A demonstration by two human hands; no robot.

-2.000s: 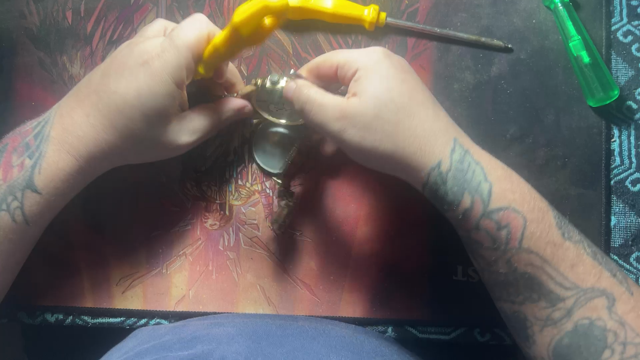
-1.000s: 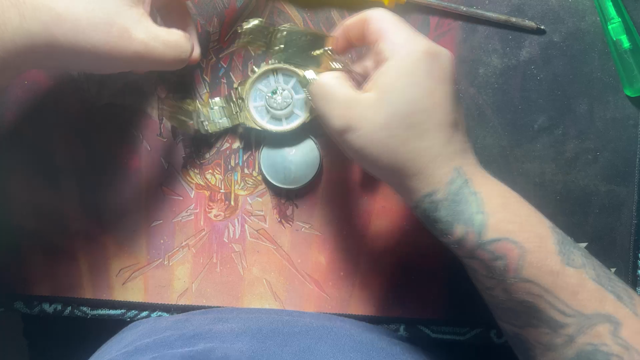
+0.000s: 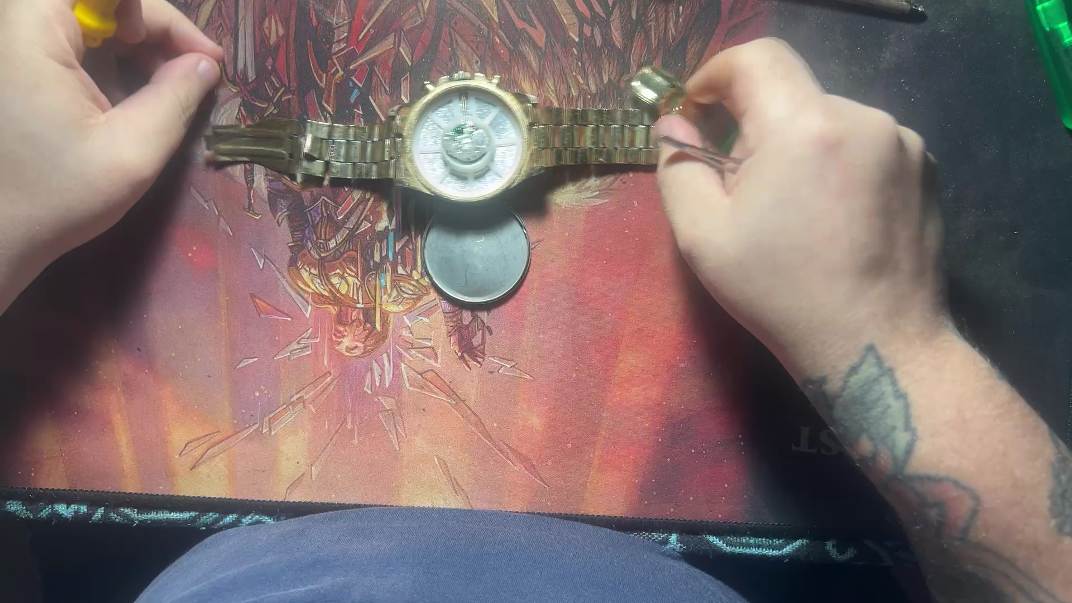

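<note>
A gold-coloured wristwatch [image 3: 469, 142] lies with its metal bracelet spread out to both sides, its round pale inside facing up. A round grey metal disc, apparently the case back [image 3: 476, 254], lies just below the watch on the mat. My right hand [image 3: 804, 184] pinches the bracelet's right end, where gold links curl up beside the fingers. At upper left, my left hand [image 3: 92, 126] is near the folding clasp [image 3: 251, 141]; its thumb and forefinger almost meet, and whether something small is between them cannot be seen. Part of a yellow handle [image 3: 95, 20] shows behind that hand.
A printed desk mat [image 3: 536, 402] with a stitched edge lies under everything. The tip of a metal shaft [image 3: 896, 8] shows at the top right, and a green transparent handle [image 3: 1053, 50] at the right edge. Blue cloth [image 3: 444, 561] covers the bottom middle.
Two seconds ago both hands were together on the watch. The left hand has moved off it to the left, and the bracelet now lies spread out. The view is closer.
</note>
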